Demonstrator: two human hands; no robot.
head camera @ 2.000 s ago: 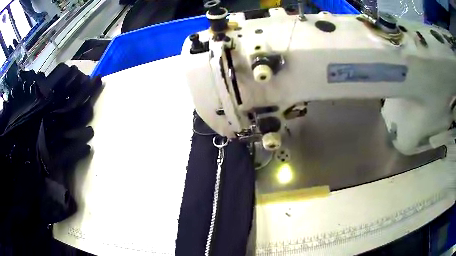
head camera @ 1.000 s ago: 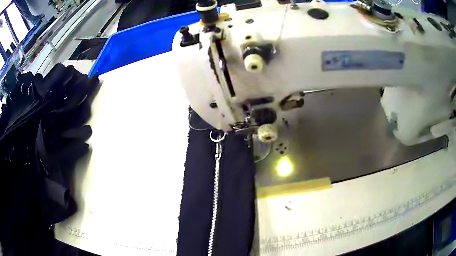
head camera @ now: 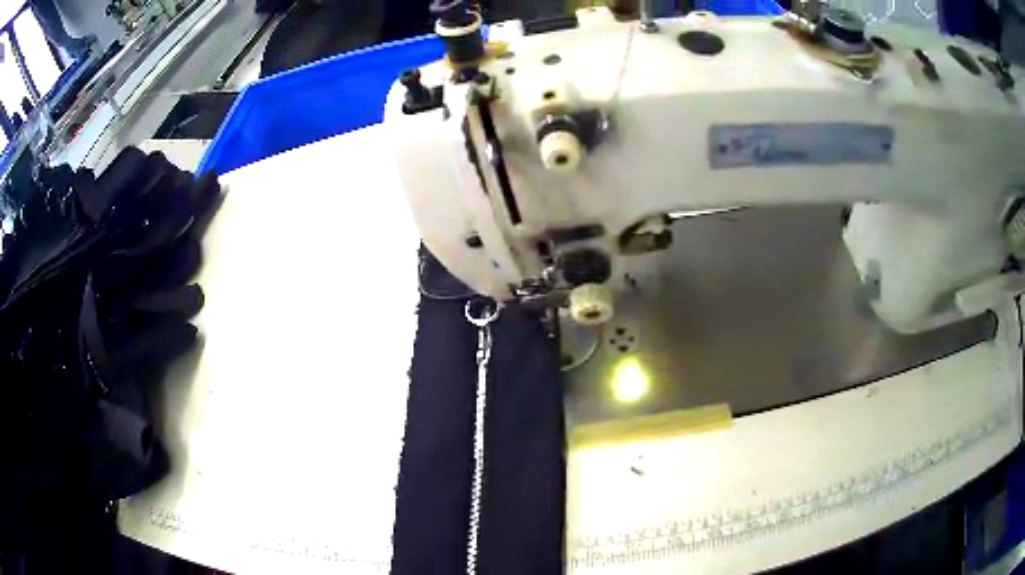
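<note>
A black zipped strip (head camera: 438,449) lies on the white table, running from under the left end of the sewing machine head (head camera: 450,191) down past the picture's lower edge. A silvery zip (head camera: 479,438) runs along its middle. A shiny metal ring (head camera: 481,312) sits at the zip's upper end, just below the head. The presser foot area is mostly hidden by the head and a cream-and-black knob (head camera: 589,301). Neither of my hands is in view.
A heap of black pieces (head camera: 101,326) lies on the table's left side. A blue bin (head camera: 326,101) is behind the table. A lit spot (head camera: 631,380) shows on the metal bed (head camera: 753,303), above a yellow strip (head camera: 652,427). A printed ruler scale (head camera: 787,508) follows the near edge.
The whole view has shifted slightly, so the machine and strip appear a little further left. The strip keeps its place under the head; no hand has appeared.
</note>
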